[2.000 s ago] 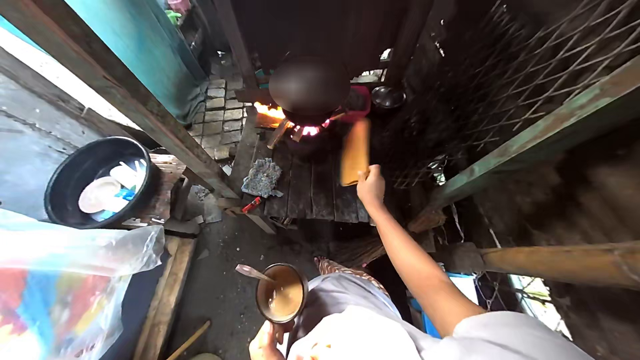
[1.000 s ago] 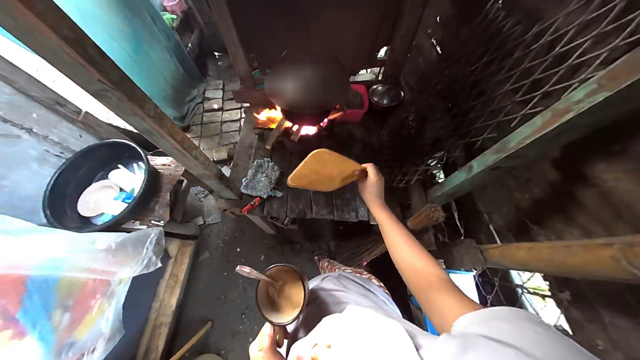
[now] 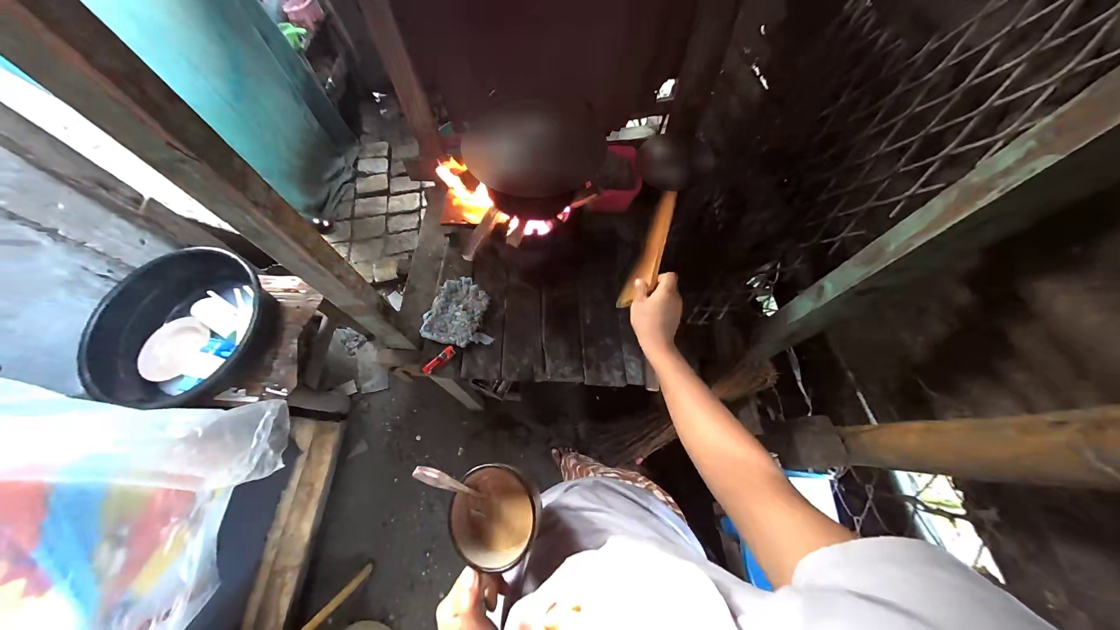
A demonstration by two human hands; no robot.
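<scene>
My right hand (image 3: 656,308) grips a flat wooden paddle or board (image 3: 654,243), seen nearly edge-on, to the right of the fire. My left hand (image 3: 468,602) holds the handle of a mug (image 3: 494,518) of light brown drink, with a pink-handled spoon (image 3: 442,480) standing in it. Flames (image 3: 466,194) and glowing firewood burn under a dark round pot or pan (image 3: 534,153), whose top looks blurred. A grey, crumpled lump (image 3: 457,311) and a red lighter-like object (image 3: 438,360) lie on the slatted wooden platform (image 3: 564,337).
A black basin (image 3: 96,337) with dishes stands at the left, above a clear plastic bag (image 3: 131,437) with colourful contents. Wooden posts (image 3: 219,175) rise at the left, and a rail (image 3: 927,236) and wire mesh run along the right. A twig broom (image 3: 744,381) leans under my right arm.
The paddle has swung from broad side in view, left of my right hand, to nearly edge-on and pointing up. My left hand still holds the mug in about the same place.
</scene>
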